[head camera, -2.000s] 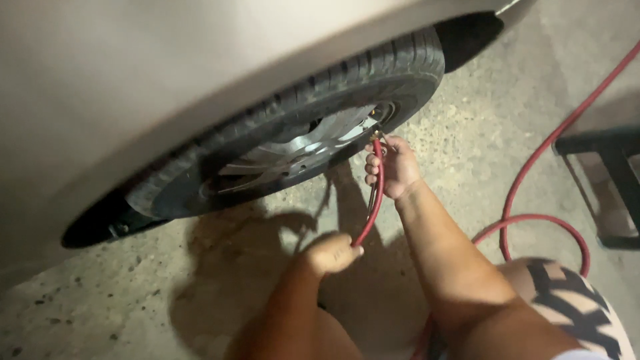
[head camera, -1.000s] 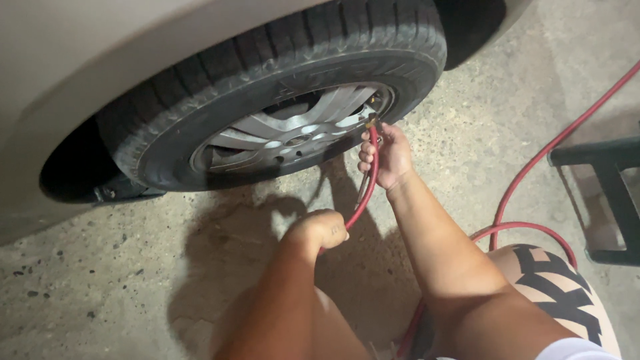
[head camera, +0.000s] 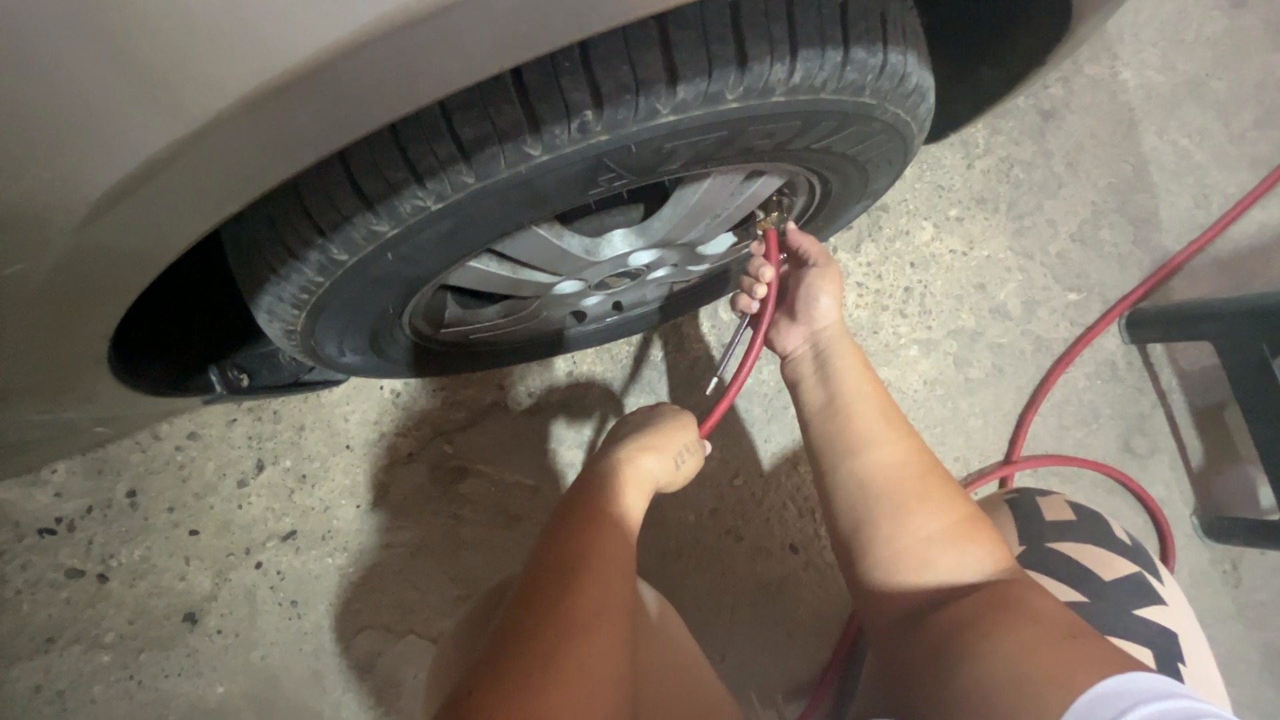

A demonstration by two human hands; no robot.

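My left hand (head camera: 655, 447) is closed around a red rubber air hose (head camera: 742, 372), below the wheel. At the hose's upper end, my right hand (head camera: 805, 290) grips it just under a brass fitting (head camera: 772, 222), with the fingers curled round. The fitting is at the rim's outer edge, on the right side of the silver alloy wheel (head camera: 640, 240); whether it sits on the valve cannot be told. A thin metal rod (head camera: 729, 353), held in the same hand, points down beside the hose. Black tire (head camera: 400, 215) surrounds the rim.
The pale car body (head camera: 150, 130) arches over the tire. More red hose (head camera: 1075, 345) loops across the rough concrete floor (head camera: 250, 560) at right, passing by my patterned-cloth-covered knee (head camera: 1100, 570). A dark frame, perhaps a stool (head camera: 1235, 420), stands at the right edge.
The view has shifted, showing more of the wheel's face. Both hands keep their hold on the hose, with the brass fitting still at the rim.
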